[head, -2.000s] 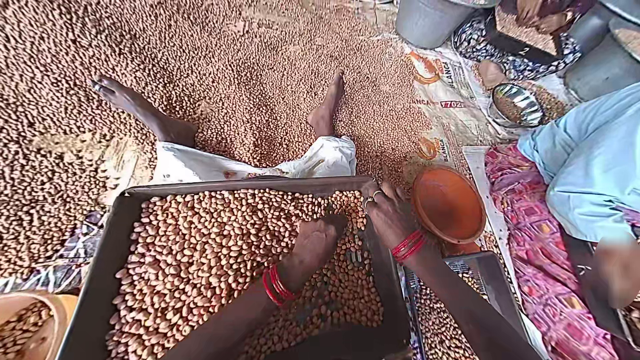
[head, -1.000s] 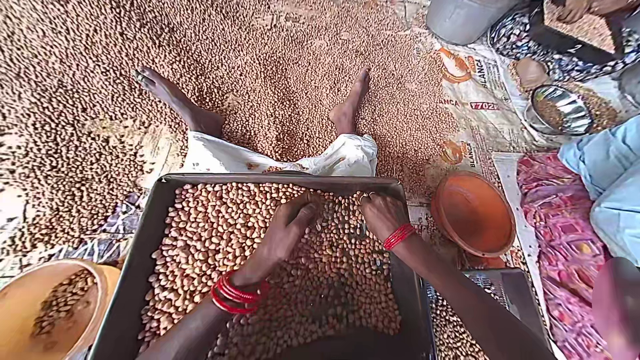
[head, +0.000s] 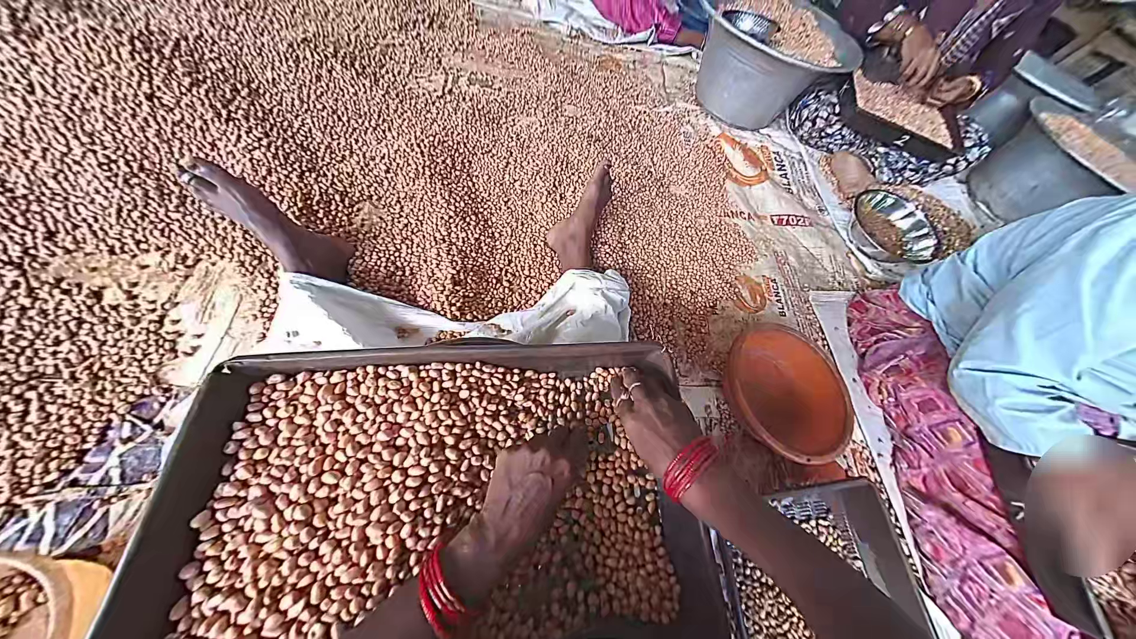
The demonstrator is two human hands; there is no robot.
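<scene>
A dark rectangular tray (head: 444,357) full of shelled peanuts (head: 355,461) rests across my lap. My left hand (head: 532,484), with red bangles at the wrist, reaches into the nuts right of the middle, its fingertips among them; whether it grips any is hidden. At the tray's upper right corner is my right hand (head: 652,417), wearing a ring and red bangles. Its fingers point down onto the nuts beside the right wall, and what they hold cannot be made out. Between and below the hands the nuts lie in shadow.
Loose peanuts (head: 426,177) cover the ground around my feet. An orange bowl (head: 788,393) and another tray (head: 874,524) are at right. A tan bowl (head: 75,590) is at lower left. People sit at right, near metal tubs (head: 745,80) and a steel bowl (head: 896,226).
My left hand has moved down from the tray's far edge, where it was one second ago. My right hand stays near the upper right corner. The view has shifted.
</scene>
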